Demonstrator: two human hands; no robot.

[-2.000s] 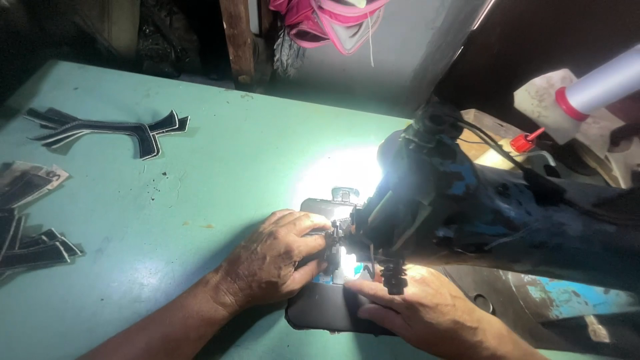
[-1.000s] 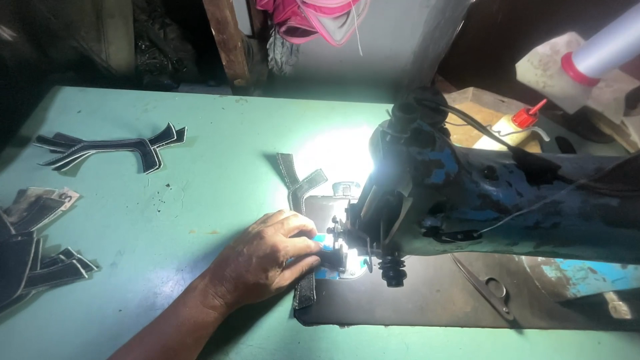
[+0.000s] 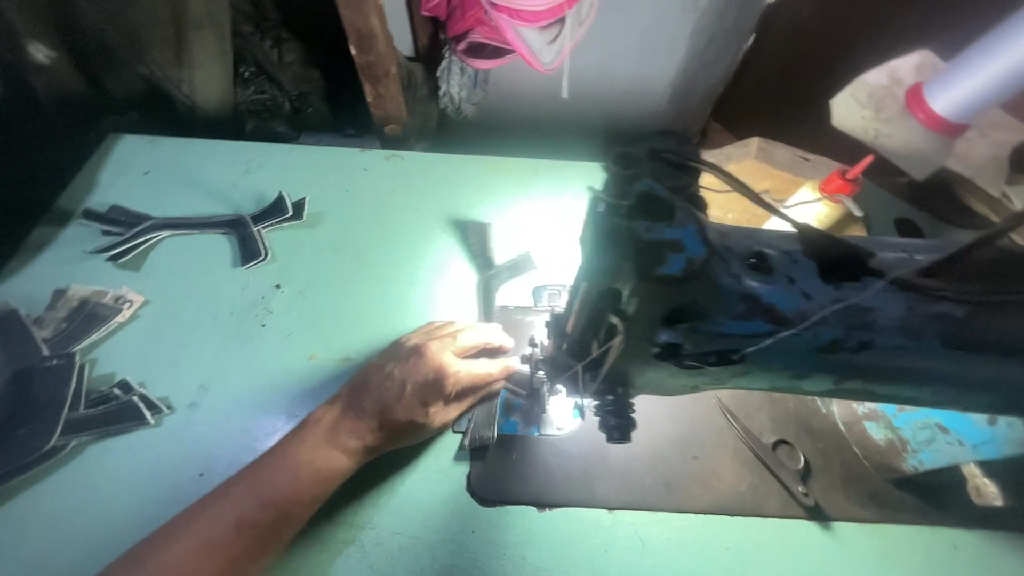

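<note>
My left hand (image 3: 436, 380) lies over a dark, branched strap piece (image 3: 482, 272) at the needle area of a worn blue and black sewing machine (image 3: 664, 264). Its fingertips press the piece beside the presser foot (image 3: 538, 368). One forked end of the piece sticks out beyond the fingers, and the other end shows below the hand. Bright lamp light washes out the table behind the needle. My right hand is out of view.
Dark stitched strap pieces (image 3: 196, 226) lie at the table's left, with more dark pieces (image 3: 32, 384) nearer. Small thread snips (image 3: 768, 460) rest on the machine's bed. A red-capped bottle (image 3: 824, 200) stands behind the machine arm. A pink bag (image 3: 520, 28) hangs at the back.
My right hand, at the needle two seconds ago, has left the view. The branched piece now shows beyond and below my left hand, which stays beside the presser foot.
</note>
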